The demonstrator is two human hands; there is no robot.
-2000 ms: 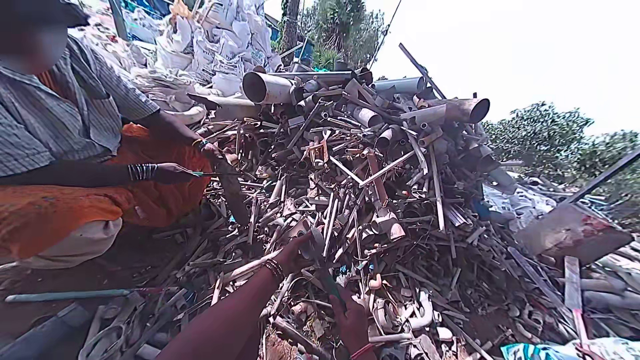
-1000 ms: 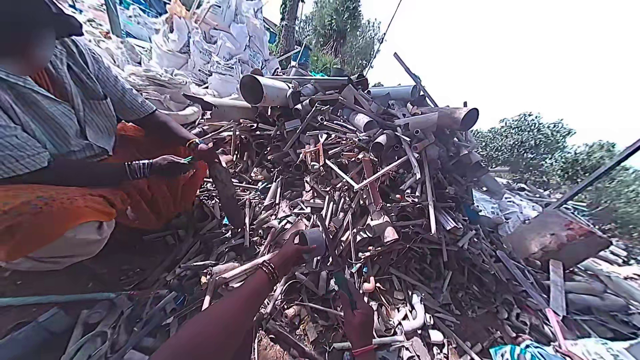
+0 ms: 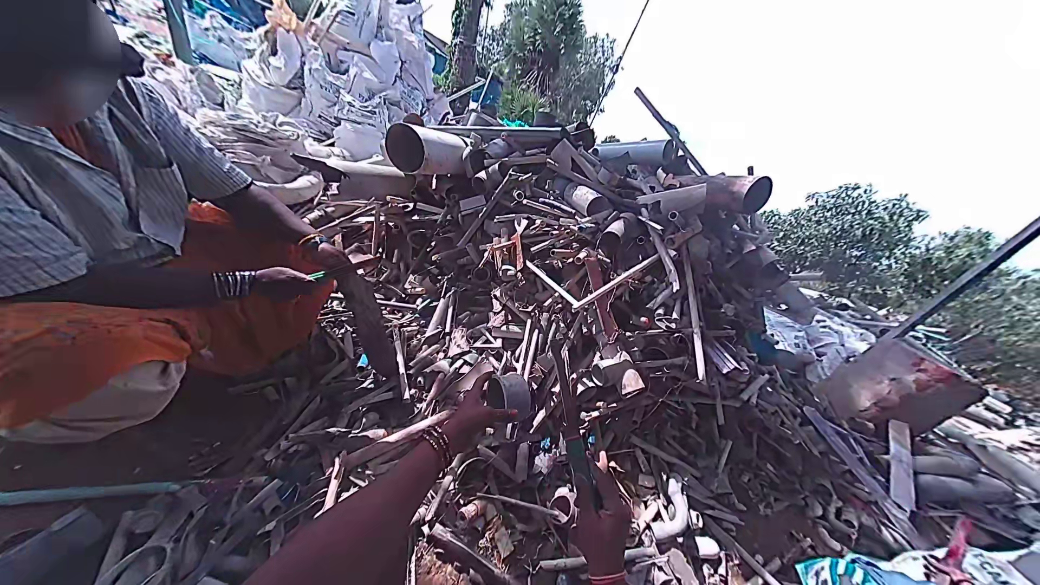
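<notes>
In front of the heap of scrap plastic pipes, my left hand (image 3: 471, 414) grips a short grey pipe piece (image 3: 510, 396), its round end showing. To its right, my right hand (image 3: 601, 520) is closed around the green handle of a long dark blade-like tool (image 3: 569, 398) that points up and away from me. The tool and the pipe piece are a little apart. Pipes and fittings in the pile (image 3: 528, 325) lie below and behind both hands.
A person (image 3: 122, 211) sits close on the left, holding a thin green-ended item. White sacks (image 3: 349, 73) rise behind. Wide pipes (image 3: 435, 149) top the heap. At the right are a stained slab (image 3: 902, 386) and a slanting dark bar (image 3: 967, 280).
The tool in my right hand now points more upright beside the pipe piece, which my left hand still holds. The other person's hands have shifted at the left.
</notes>
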